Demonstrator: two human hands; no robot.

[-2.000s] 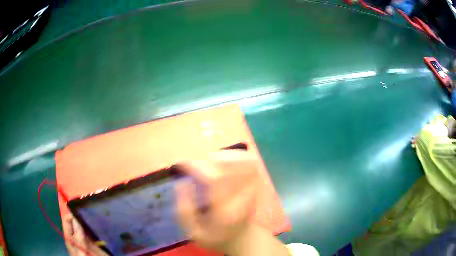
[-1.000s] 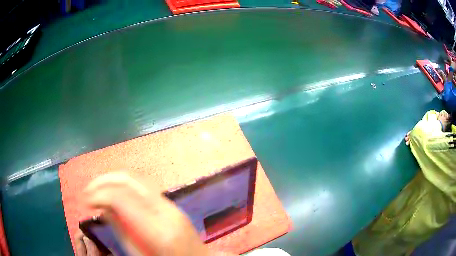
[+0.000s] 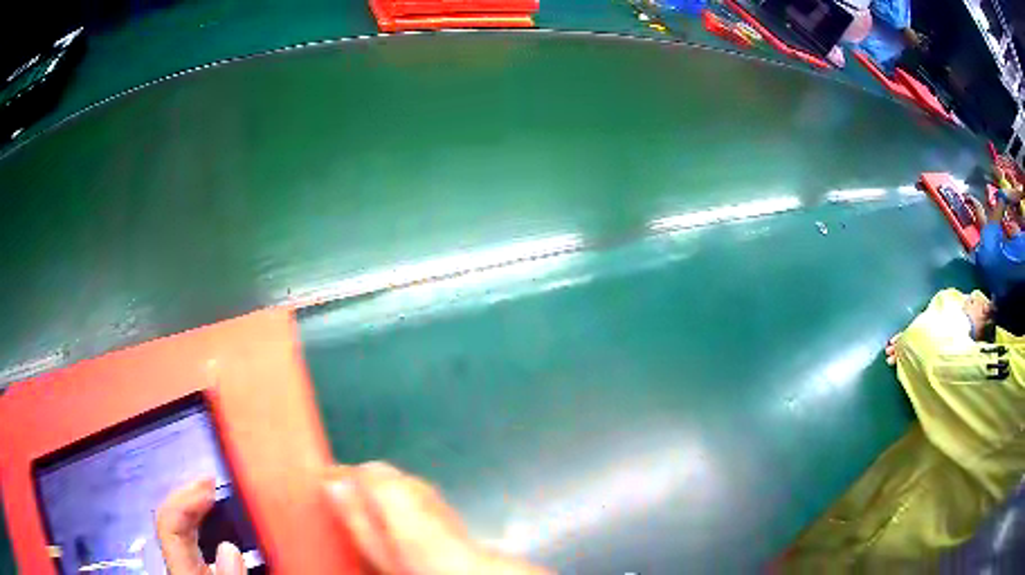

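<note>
A tablet (image 3: 124,472) with a black frame and a lit screen lies on an orange-red foam pad (image 3: 253,382) at the lower left. Curved fingers of my left hand (image 3: 193,522) are over the lower right of the screen, beside a dark box on it; the rest of this hand is cut off by the bottom edge. My right hand (image 3: 399,522) is blurred, with its fingertips at the pad's right edge. Whether it grips the pad is hidden. No red cable shows.
The shiny green surface (image 3: 506,382) has a bright seam across it. A person in a yellow smock (image 3: 967,382) sits at the right. Beyond is another tablet on a red pad (image 3: 950,213), by a blue sleeve. A stack of red pads (image 3: 455,14) is at the top.
The pad and tablet have moved left along the surface, and the tablet, tilted up before, now lies on the pad. My right hand has left the tablet for the pad's right edge.
</note>
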